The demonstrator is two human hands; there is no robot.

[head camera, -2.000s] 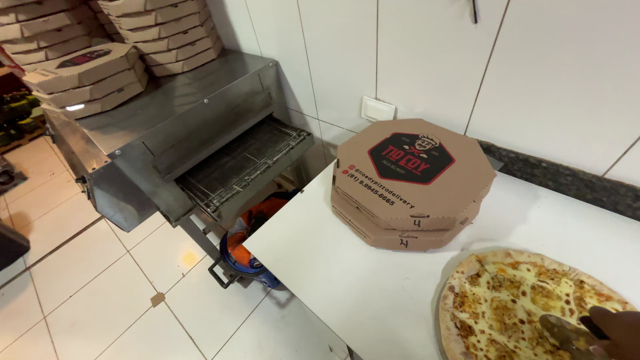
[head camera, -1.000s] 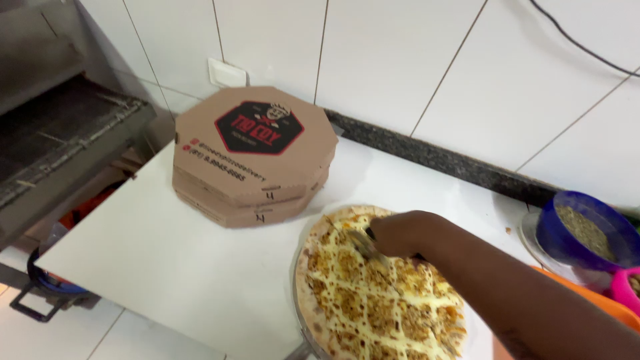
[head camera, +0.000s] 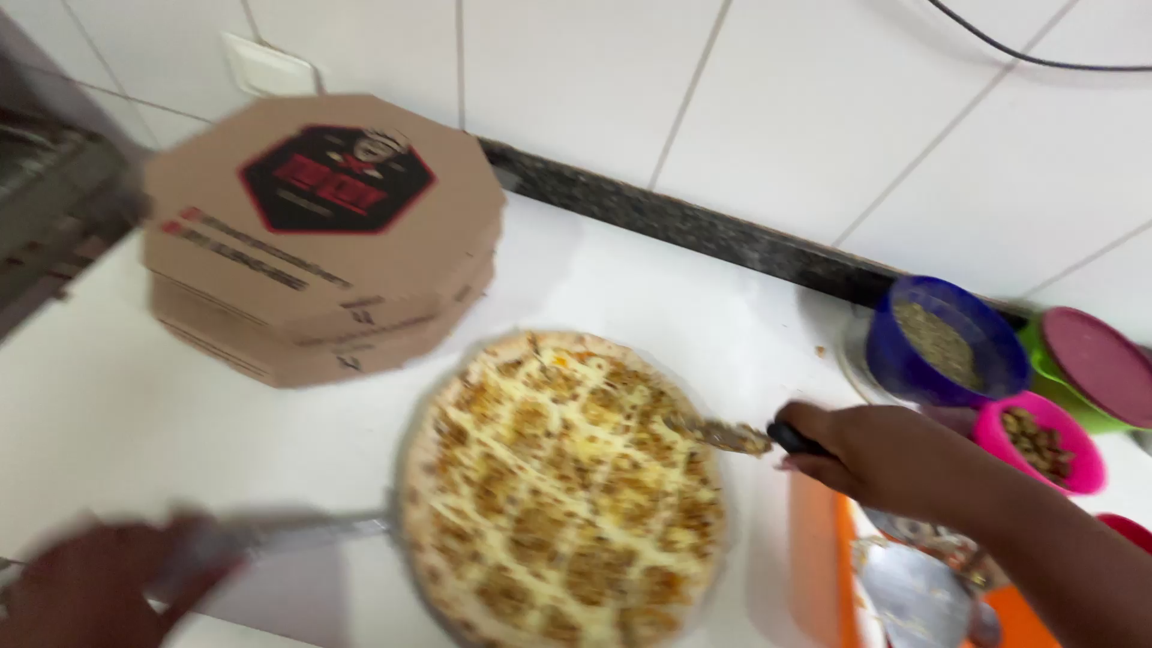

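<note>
A round baked pizza [head camera: 558, 486] with criss-crossed lines of pale cream lies on a thin metal pan with a handle [head camera: 315, 533] on the white counter. My left hand [head camera: 99, 576], blurred at the lower left, grips that handle. From the right reaches my right hand [head camera: 846, 450], closed around the black handle of a metal utensil [head camera: 724, 436] smeared with food. Its blade rests over the pizza's right edge; motion blur hides its exact shape.
Two stacked cardboard pizza boxes [head camera: 324, 261] stand at the back left. To the right are a blue bowl of dried herbs [head camera: 936, 346], a pink bowl [head camera: 1035, 443], a green container with a dark pink lid [head camera: 1102, 360] and an orange tub [head camera: 846, 558]. A metal oven [head camera: 54, 207] borders the counter's left.
My right hand with the utensil has moved from the pizza's upper part to its right edge. My left hand has come into sight on the pan's handle. The view has swung right.
</note>
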